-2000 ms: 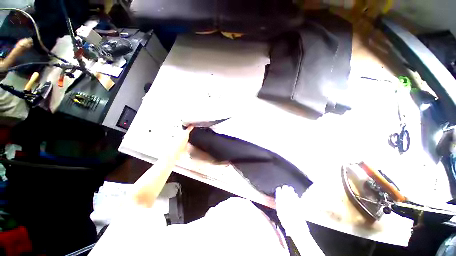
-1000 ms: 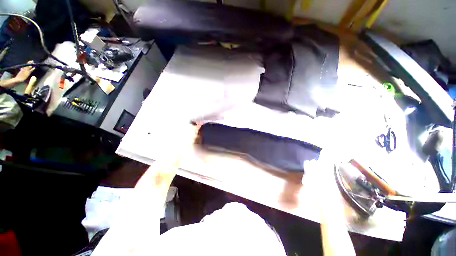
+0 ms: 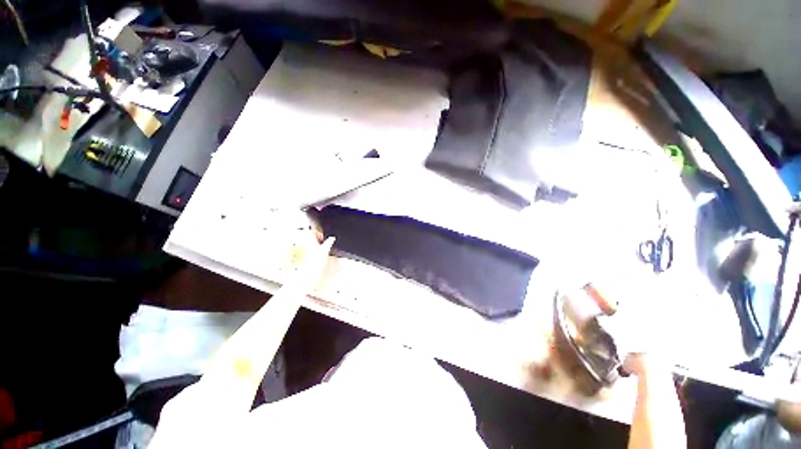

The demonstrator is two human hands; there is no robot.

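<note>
A dark cut garment panel (image 3: pixel 430 259) lies flat and slightly curved on the white table cover near the front. My left hand (image 3: pixel 307 254) is at its left end; glare hides whether the fingers grip it. A thin white cloth edge (image 3: pixel 351 187) shows just above that end. My right hand (image 3: pixel 628 338), in a white covering washed out by glare, is around the orange-brown handle of the steam iron (image 3: pixel 584 338). The iron stands at the table's front right, to the right of the panel and apart from it.
Dark layered pieces (image 3: pixel 505 123) lie toward the back. Scissors (image 3: pixel 655 253) and a bright green item (image 3: pixel 674 158) lie at right. A tool-strewn bench (image 3: pixel 114 153) is at left. White cloth (image 3: pixel 162 346) hangs low left. A grey-black padded bar (image 3: pixel 716 114) runs along the back right.
My right hand has left the panel's right end and moved right onto the iron's handle. The panel now lies flat. My left hand remains at its left end.
</note>
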